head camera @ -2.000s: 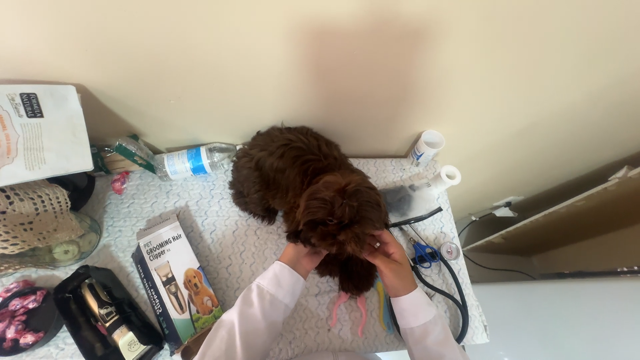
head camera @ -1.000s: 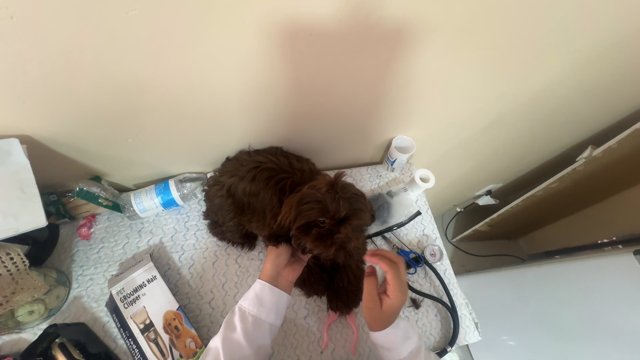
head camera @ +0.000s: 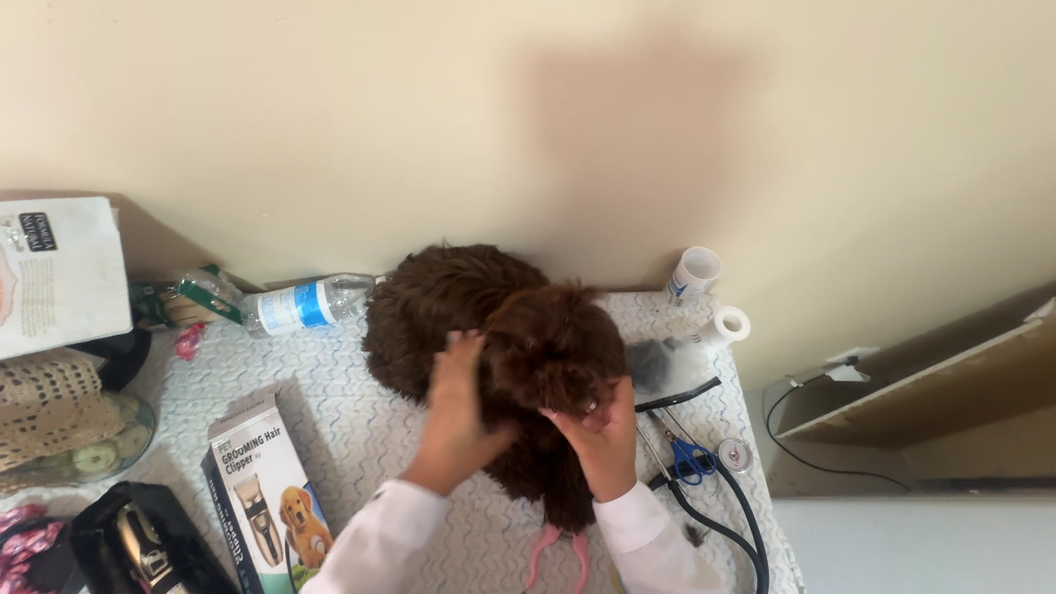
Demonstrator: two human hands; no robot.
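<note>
A small dark brown curly-haired dog [head camera: 454, 305] is on the quilted white table cover, its head toward me. My right hand [head camera: 601, 437] holds the fur at the side of its muzzle, thumb and fingers closed there. My left hand [head camera: 458, 412], blurred, is raised beside the dog's neck with its fingers apart. Pink-handled pliers-type clippers [head camera: 561, 557] lie below the dog's front paws. To the right are blue-handled scissors [head camera: 691, 458] and a black-tubed stethoscope [head camera: 747, 528].
A boxed pet hair clipper kit [head camera: 268, 495], a black case with a gold clipper [head camera: 148, 544] and a plastic water bottle [head camera: 305, 307] are at left. A white cup [head camera: 693, 276], a white roll [head camera: 728, 324] and a small round tape measure [head camera: 734, 454] stand or lie at right. A wall borders the back.
My left hand has moved from under the dog's chin to beside its neck. My right hand, apart from the dog a second ago, is at its muzzle now.
</note>
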